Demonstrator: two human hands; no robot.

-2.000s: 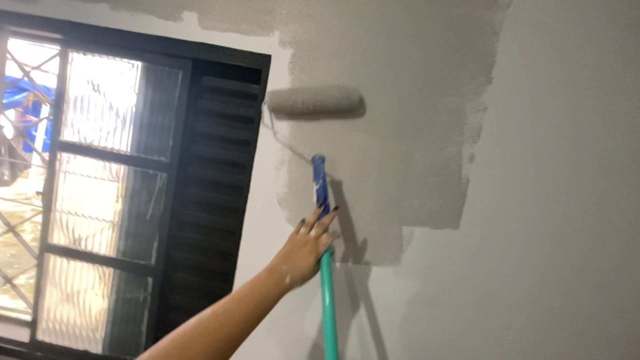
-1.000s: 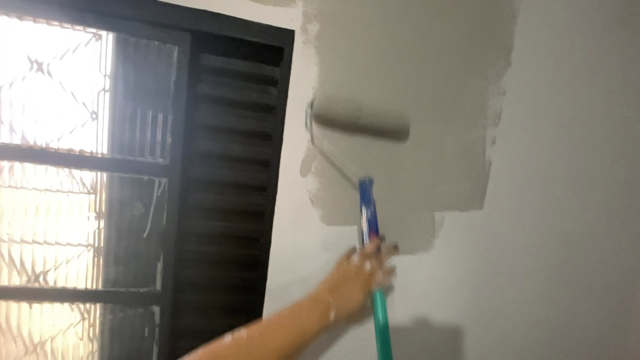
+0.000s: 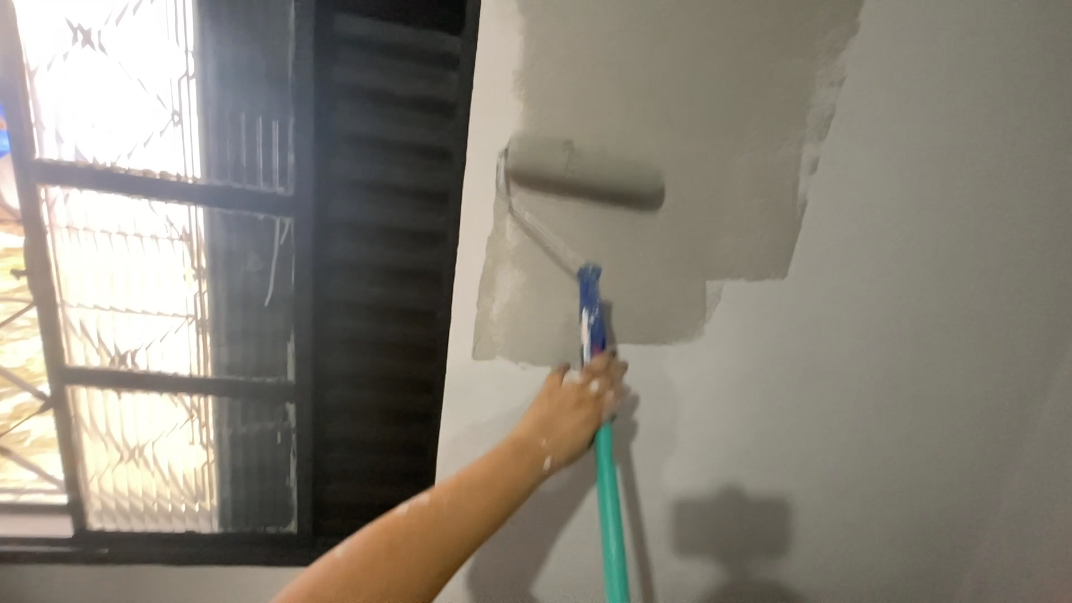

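Observation:
My left hand [image 3: 584, 404], spotted with paint, grips a paint roller where its blue handle [image 3: 591, 314] meets a green extension pole [image 3: 610, 511]. From the handle a thin metal frame runs up and left to the roller cover [image 3: 584, 172], which is coated in grey-beige paint and lies against the painted part of the wall. The fresh paint [image 3: 653, 293] has a stepped, uneven lower edge above the lighter wall. My right hand is out of view, as is the lower end of the pole.
On the left is a dark metal window frame [image 3: 306, 276] with ribbed glass panes [image 3: 138, 285] and a louvred shutter panel [image 3: 385, 251]. A narrow strip of lighter wall separates it from the fresh paint. Shadows fall on the lower wall.
Fresh paint now reaches lower on its left side, beside the window, than one second ago. The hand stays on the roller throughout. The view has shifted.

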